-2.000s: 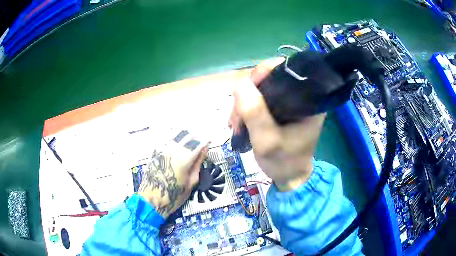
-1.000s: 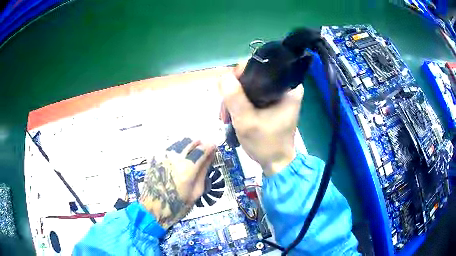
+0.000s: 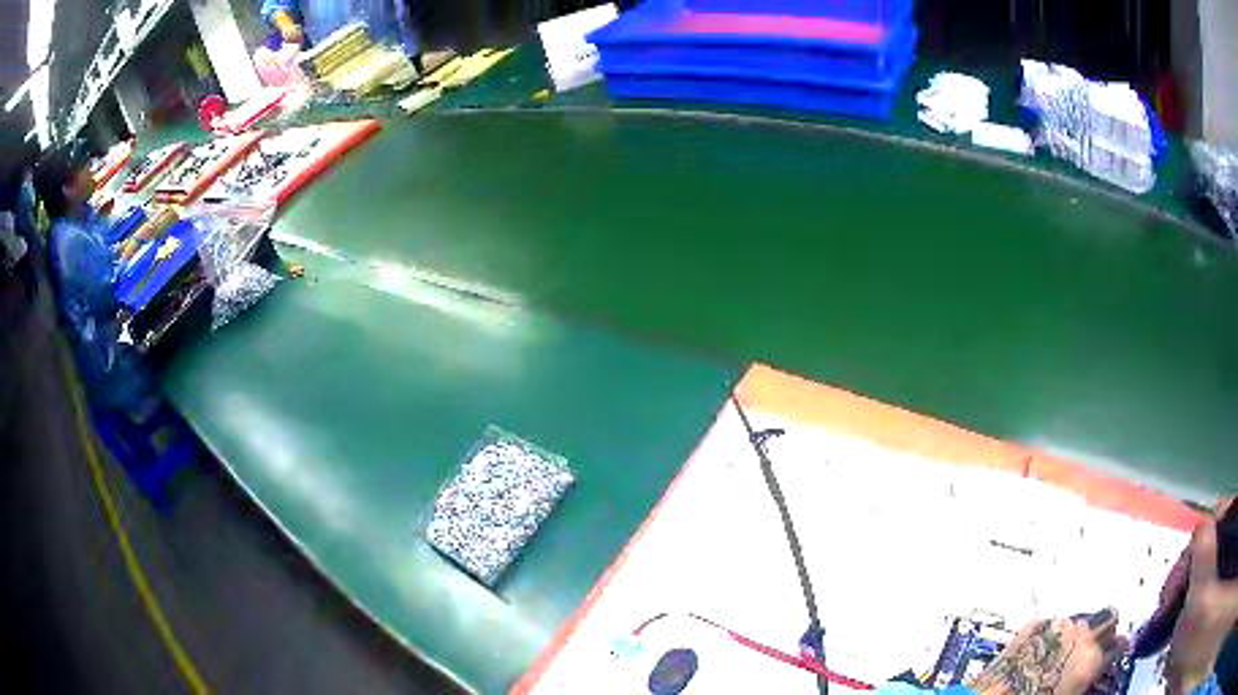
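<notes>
The white panel back chassis point(image 3: 896, 543) lies at the lower right, cut off by the frame. A small part of the blue mainboard point(image 3: 967, 649) shows on it. My tattooed left hand point(image 3: 1052, 659) is over the board, fingers bent; whether it holds anything is unclear. My right hand point(image 3: 1200, 618) is at the right edge, closed around the black electric screwdriver point(image 3: 1227, 540), mostly out of frame. A black cable point(image 3: 788, 523), a red-black cable point(image 3: 760, 649) and a black oval part point(image 3: 672, 671) are on the plate.
The orange-red carrier edge point(image 3: 869, 410) borders the plate. A bag of small silver-grey pieces point(image 3: 500, 505) lies on the green bench point(image 3: 340, 407). Blue bins point(image 3: 760, 54) stand at the back. A person point(image 3: 84, 258) sits at far left beside a blue tray.
The view has swung left, so the plate and both hands now show at the lower right. The bin of mainboards is out of view; the far bench and a person have come into view.
</notes>
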